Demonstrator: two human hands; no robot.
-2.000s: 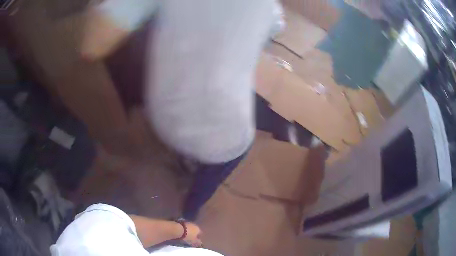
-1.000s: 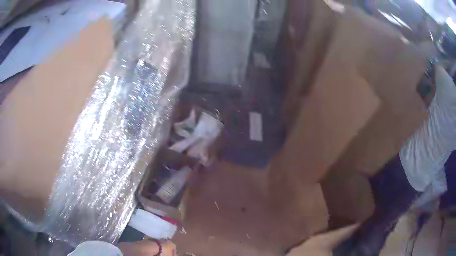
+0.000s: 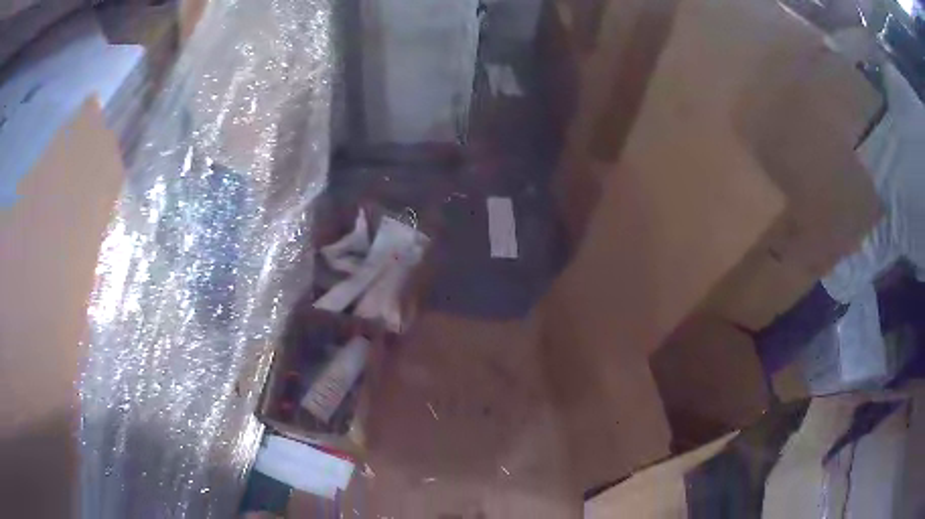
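Neither my left hand nor my right hand is in view. Nearest in front of me is a small open brown box [image 3: 266, 390] with dark contents and a white piece with faint print [image 3: 337, 380] in it. Crumpled white paper strips [image 3: 380, 274] lie just beyond it. A flat white piece with a red edge [image 3: 304, 464] lies below the box. The image is blurred, so fine print cannot be read.
Shiny stretch wrap [image 3: 203, 264] covers a stack on the left. Large brown cardboard [image 3: 690, 223] stands on the right. A white strip [image 3: 502, 227] lies on a dark surface. A person in a pale top [image 3: 893, 172] is at the right edge.
The view has swung to the wrapped stack and the small box. The wearer's hand with a red bracelet, seen at the bottom earlier, has left the picture. The wrapped stack has shifted left.
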